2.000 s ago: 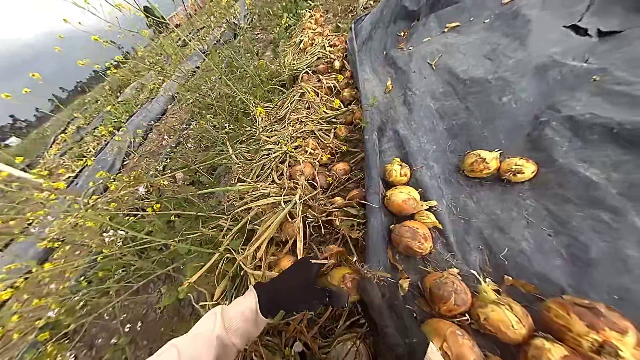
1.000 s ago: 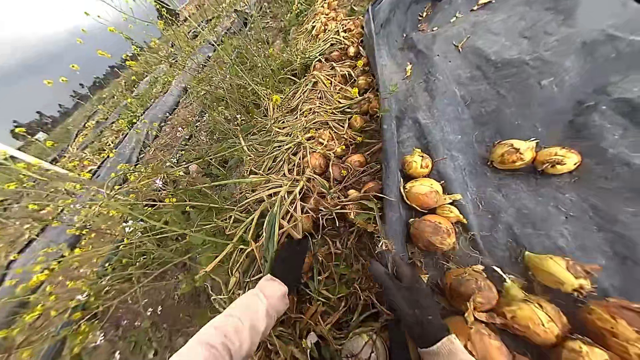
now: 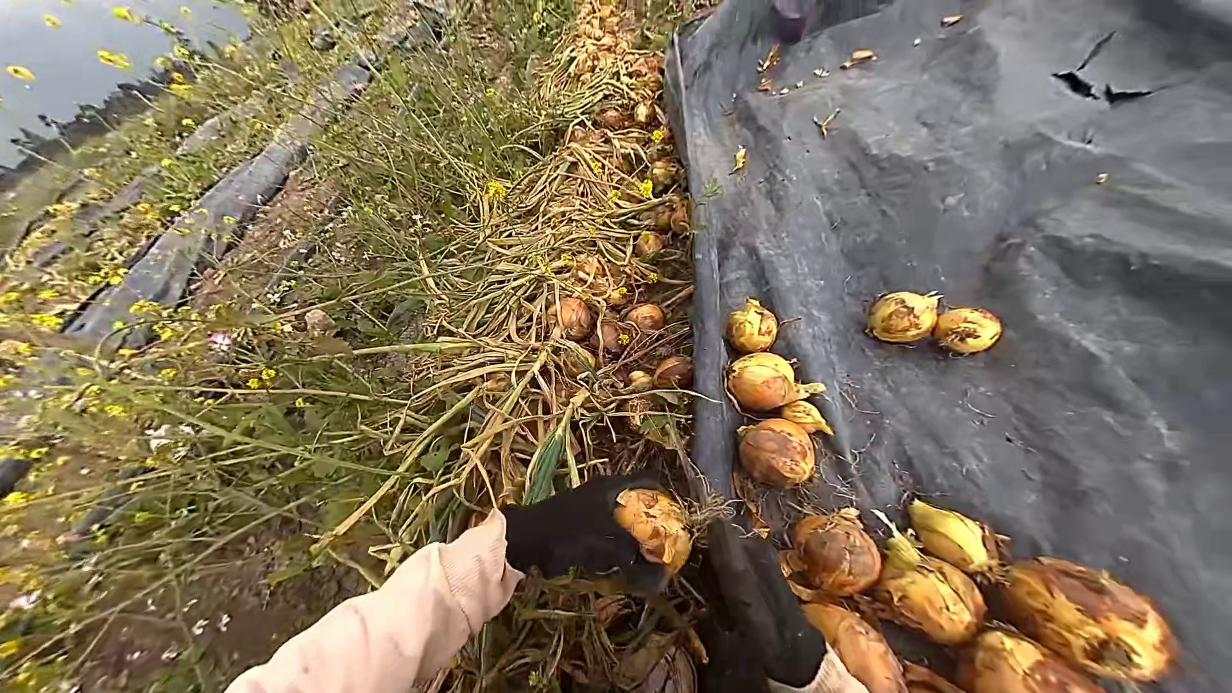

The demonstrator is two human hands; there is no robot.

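Note:
My left hand (image 3: 587,529), in a black glove, is closed around a yellow-brown onion (image 3: 654,527), whose roots point right. Close to its right, my right hand (image 3: 760,597), also black-gloved, is at the edge of the black plastic sheet (image 3: 962,221); its fingers blend with the dark sheet, and I cannot tell whether they hold anything. Beside it on the sheet lie several onions (image 3: 835,553), with more in a line further up (image 3: 760,381). A pair of onions (image 3: 903,318) rests apart from them.
A row of onions (image 3: 574,318) with dry tops (image 3: 510,250) runs along the sheet's left edge. Weeds with yellow flowers (image 3: 289,385) grow on the left, beyond which lies a strip of dark plastic (image 3: 192,241). The sheet has a tear (image 3: 1078,85) at upper right.
My left hand has come up from the dry tops and moved right with an onion in it. A second ago my right hand's fingers were spread beside the sheet's edge.

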